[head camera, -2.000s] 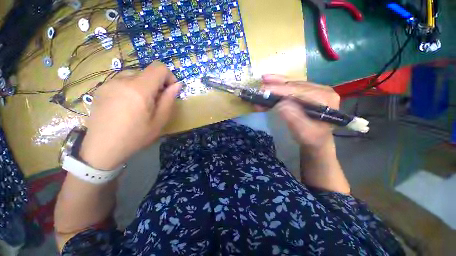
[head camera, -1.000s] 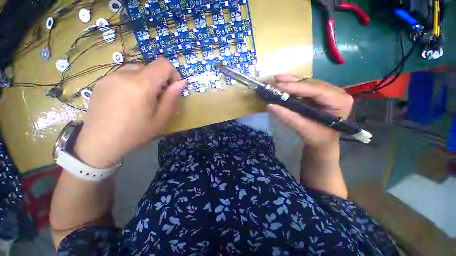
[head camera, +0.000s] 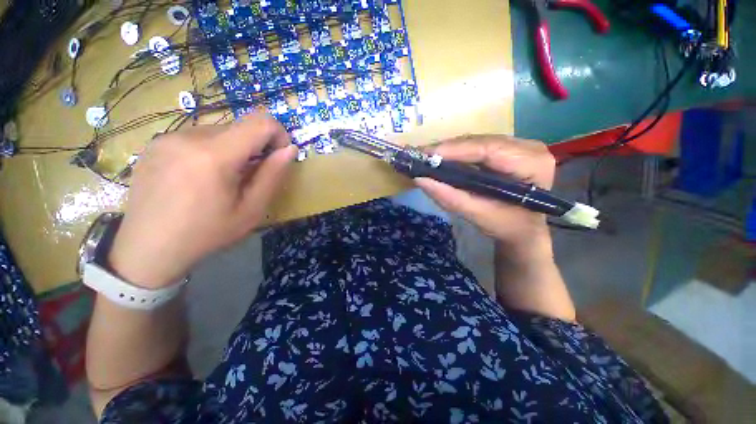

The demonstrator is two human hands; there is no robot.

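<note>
The blue PCB panel lies on the tan board. My right hand holds the soldering iron like a pen; its tip is at the panel's near edge, just right of my left fingertips. My left hand is at the panel's near left corner with thumb and forefinger pinched together; a thin dark wire lead seems to be between them, mostly hidden by the fingers. Thin wire leads with white round discs spread left of the panel, some crossing over it.
A thick dark bundle of leads lies at the upper left. Red-handled pliers or cutters lie on the green mat at right. Blue and yellow parts with black cables are at the upper right. A blue bin stands below.
The iron's tip lifted away up and right a second ago, and is now back down at the panel's near edge beside my left fingertips. My left hand stays pinched, with little shift.
</note>
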